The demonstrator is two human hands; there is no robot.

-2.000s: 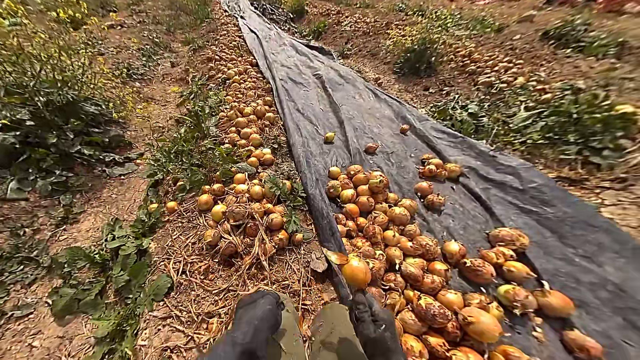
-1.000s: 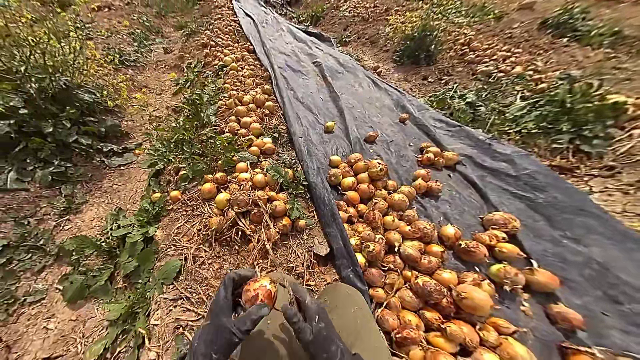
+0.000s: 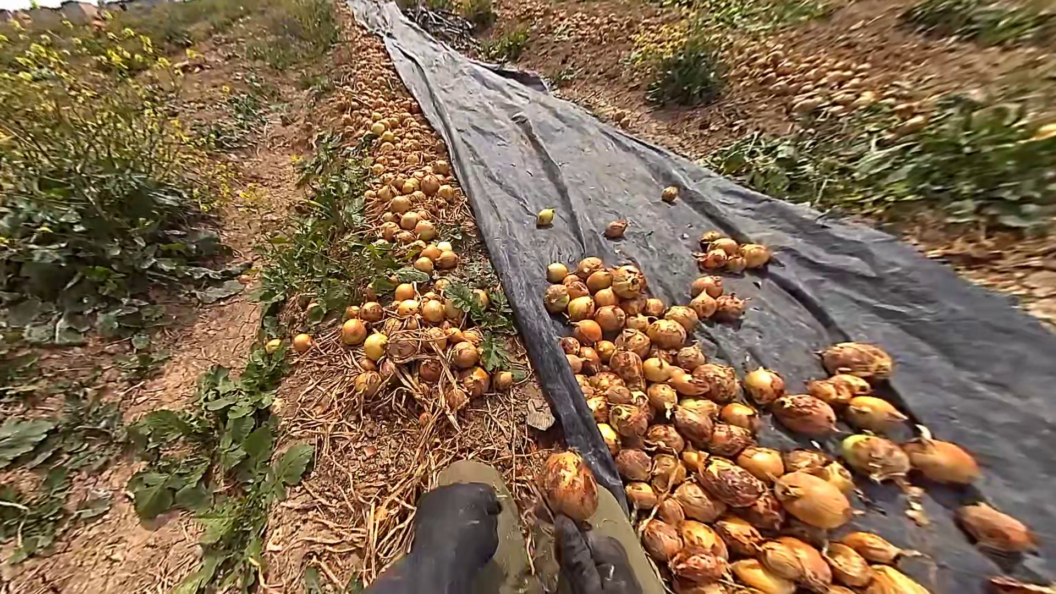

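Observation:
My left hand point(image 3: 455, 532), in a dark glove, is near the bottom centre over my left trouser leg; its fingers look curled and nothing shows in it. My right hand point(image 3: 590, 557), gloved too, is low over my right leg. A brown onion point(image 3: 569, 485) with flaky skin is just above its fingertips; whether it is gripped or loose I cannot tell. Close by on the right, a pile of onions point(image 3: 693, 412) rests on a dark ground sheet point(image 3: 528, 157). Ahead of my knees, more onions point(image 3: 433, 312) lie among dry stalks on the soil.
A long row of onions point(image 3: 404, 177) runs into the distance along the sheet's left edge. Leafy weeds point(image 3: 223, 445) grow at the left, below a yellow-flowered plant point(image 3: 91, 157). Past the sheet at the right are green leaves point(image 3: 924, 157) and further onions point(image 3: 804, 78).
One second ago my left hand held an onion between my knees; now no onion shows there, and one is at my right fingertips. My right hand has moved right.

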